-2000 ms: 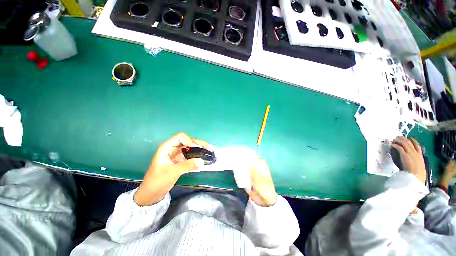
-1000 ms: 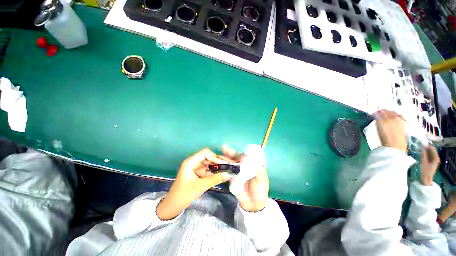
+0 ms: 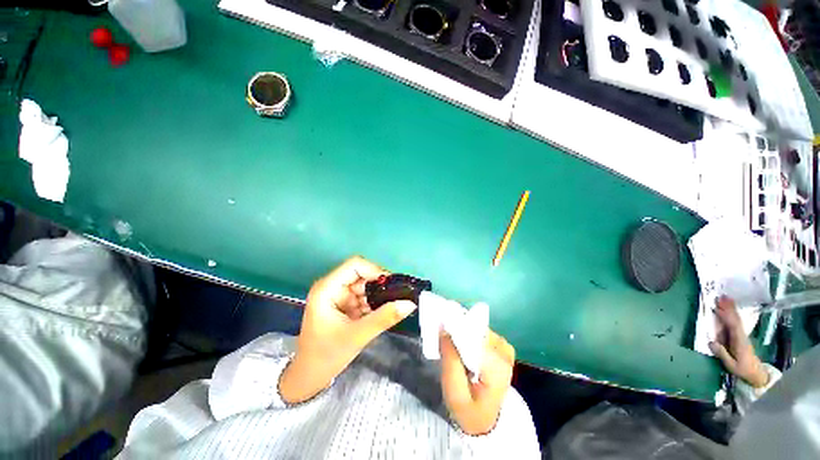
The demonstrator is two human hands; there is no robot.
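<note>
My left hand [image 3: 340,319] holds a black round watch body [image 3: 396,289] by its edge, above the front edge of the green mat. A small red part shows on the watch body. My right hand [image 3: 476,382] holds a crumpled white wiping cloth [image 3: 455,332] just right of the watch body. The cloth is close to the watch's right end; I cannot tell if they touch.
A silver-ringed watch case [image 3: 269,93], a yellow stick [image 3: 511,228] and a black round lid [image 3: 652,256] lie on the green mat [image 3: 378,162]. Another cloth [image 3: 45,151], red caps [image 3: 110,47] and a bottle [image 3: 151,20] are left. A foam tray [image 3: 450,56] is behind. Another person's hand [image 3: 739,346] is right.
The cloth has moved from over the watch body's right end to beside it, and the watch face shows more. The view has shifted. The other person's hand has moved nearer the front edge.
</note>
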